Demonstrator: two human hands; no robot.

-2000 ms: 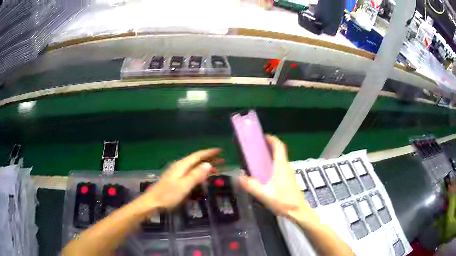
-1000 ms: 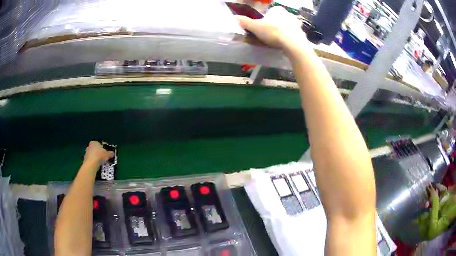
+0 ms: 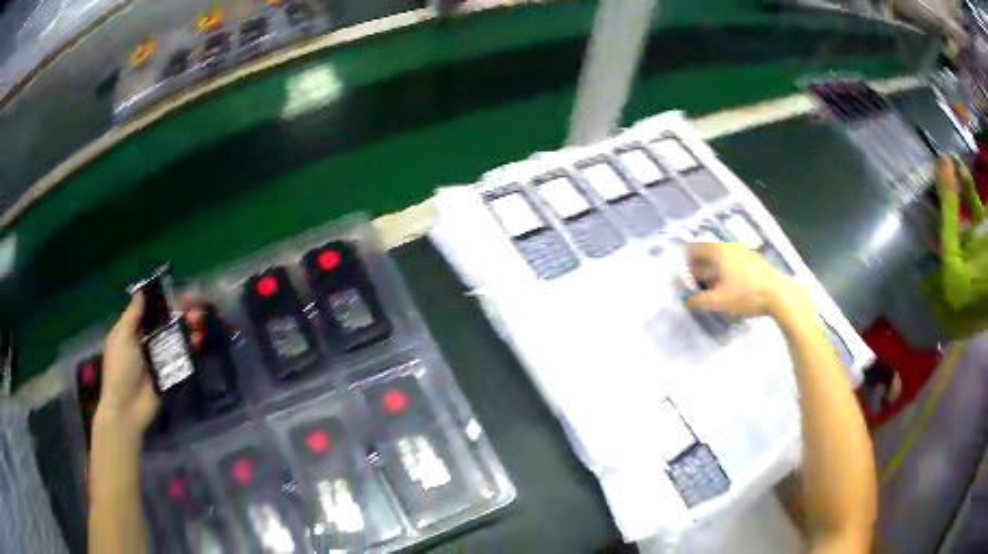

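My left hand (image 3: 128,373) holds a phone board assembly (image 3: 166,344), dark screen up and silvery key area below, over the left part of the blister tray (image 3: 439,335). Black phone units (image 3: 284,325) with red dots lie face down in the tray's pockets. My right hand (image 3: 737,284) is over the white sheet (image 3: 585,368), its fingers on a front housing (image 3: 712,316), which is blurred and partly hidden. More front housings (image 3: 614,195) lie in a row on the sheet, and one lies apart near its lower edge.
The green belt (image 3: 433,108) runs behind the tray and sheet, with a metal post (image 3: 612,70) beyond the sheet. A far-side tray (image 3: 217,54) holds black and orange parts. Dark parts (image 3: 856,100) lie at the upper right. Another person's green sleeve (image 3: 959,271) is at the right edge.
My left hand has lifted the board assembly from the belt to over the tray. My right hand has come back from the far shelf to the white sheet. The view has swung right and down.
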